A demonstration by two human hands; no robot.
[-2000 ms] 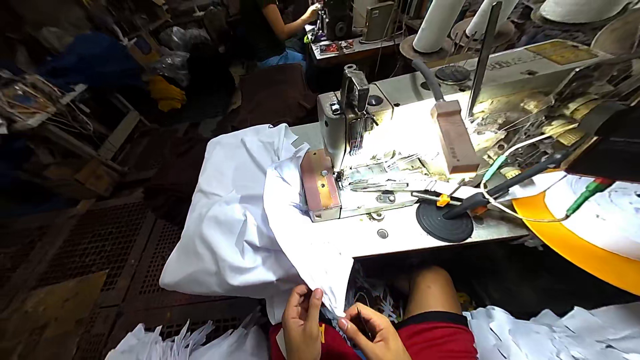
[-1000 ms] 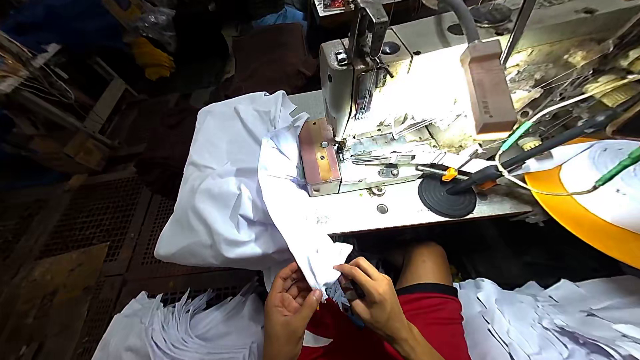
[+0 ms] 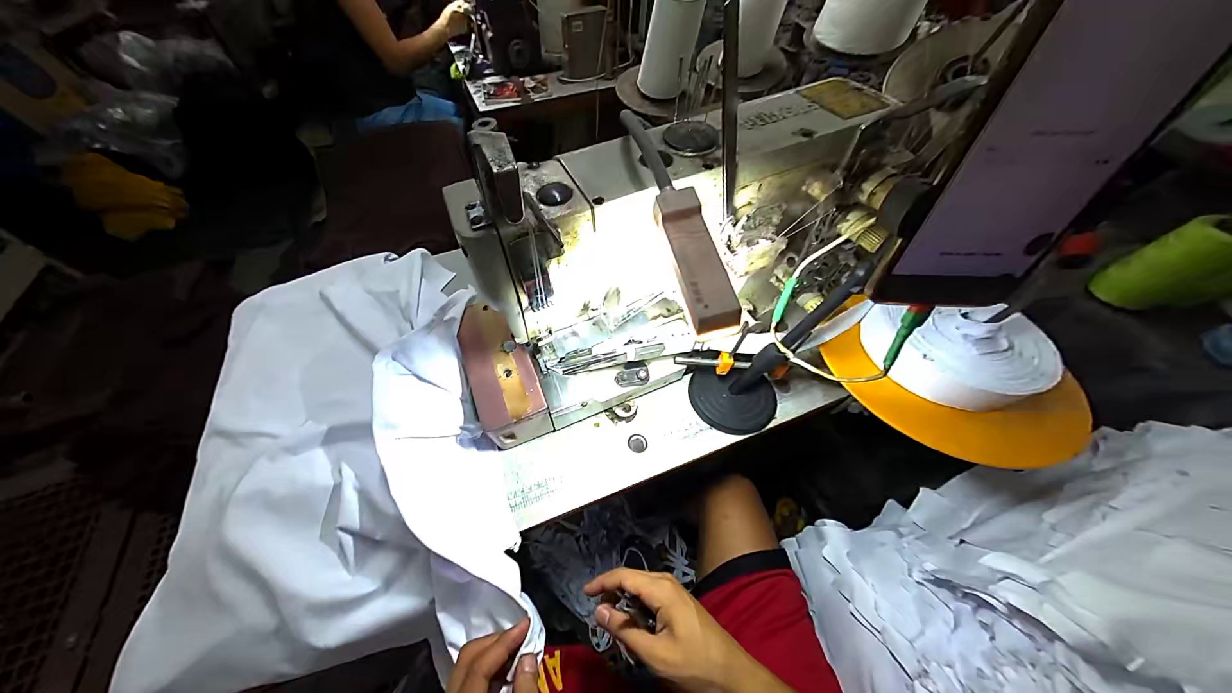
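Note:
White fabric (image 3: 318,462) drapes over the left end of an industrial sewing machine (image 3: 587,279) and hangs toward my lap. At the bottom of the view my left hand (image 3: 493,662) pinches the edge of this fabric between thumb and fingers. My right hand (image 3: 664,626) is to the right of it, off the fabric, with the fingers curled around a small dark object that I cannot identify. The fabric passes beside the reddish-brown block (image 3: 502,371) at the machine's sewing end. The needle area is brightly lit.
A roll of white tape (image 3: 962,356) lies on an orange disc (image 3: 1039,423). Stacked white fabric pieces (image 3: 1011,568) lie at right. A phone-like screen (image 3: 1030,154) overhangs the machine. Another person's arm (image 3: 399,43) is at a machine beyond. White thread cones (image 3: 671,48) stand behind.
My right hand has come away from the fabric edge, which both hands held a second ago. My left hand still holds it, lower in the view. The view has shifted.

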